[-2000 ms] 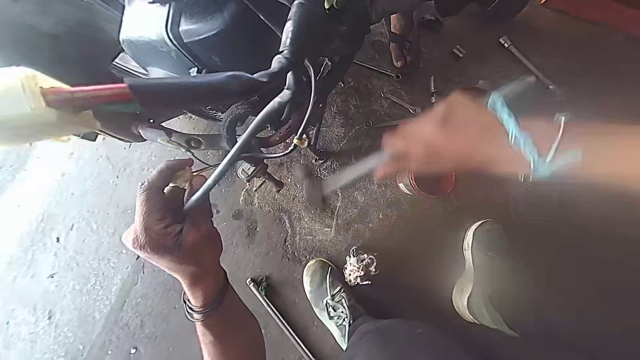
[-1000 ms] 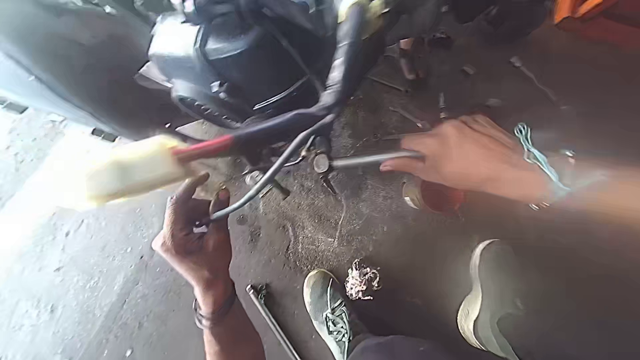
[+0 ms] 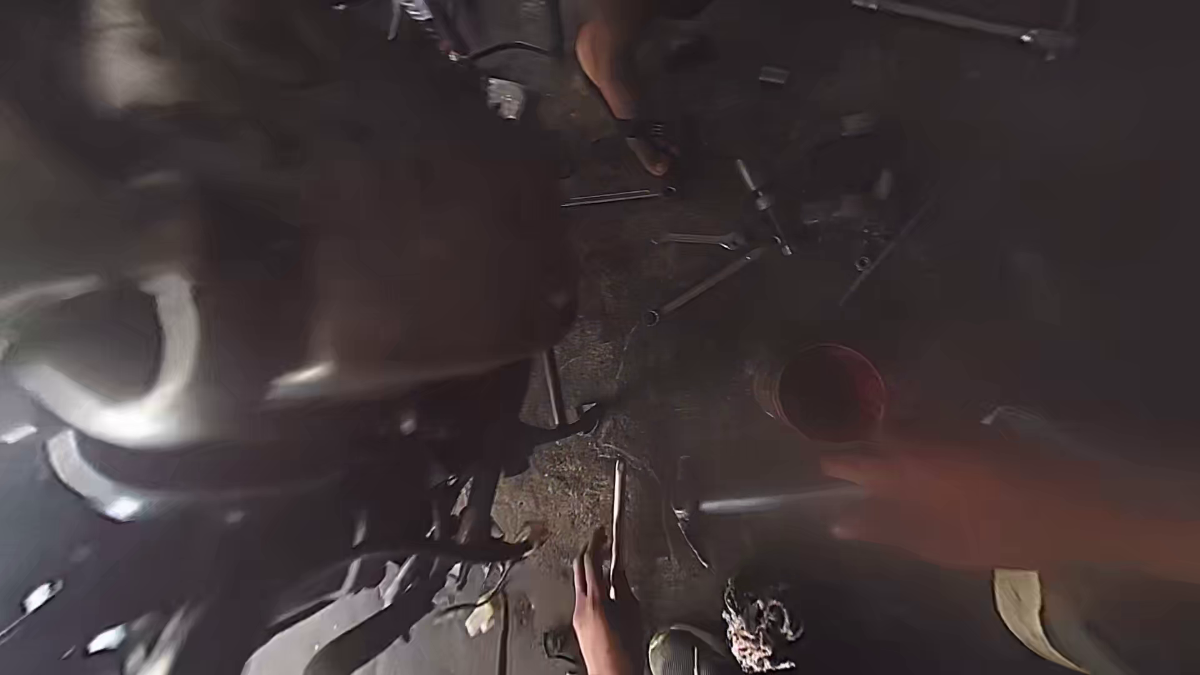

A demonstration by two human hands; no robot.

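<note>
At the bottom centre my left hand (image 3: 605, 605) reaches over the floor, fingers extended beside a thin metal rod (image 3: 617, 525); whether it touches the rod is unclear. My right hand (image 3: 919, 497), blurred at the lower right, is closed around the handle of a hammer (image 3: 778, 502), whose head lies in shadow at its left end. A red round container (image 3: 832, 392) stands just above that hand. Dark, blurred motorcycle parts (image 3: 422, 262) fill the left side, with cables hanging below them.
Several wrenches (image 3: 703, 286) and other tools lie on the floor at upper centre. Another person's foot (image 3: 647, 150) is near them. A tangle of waste thread (image 3: 757, 628) lies by my shoe (image 3: 689, 652). A long metal tool (image 3: 956, 19) is at the upper right.
My left hand has let go of the grey cable it held earlier. The hammer has moved away from the motorcycle part where it was a second ago. The view has shifted strongly.
</note>
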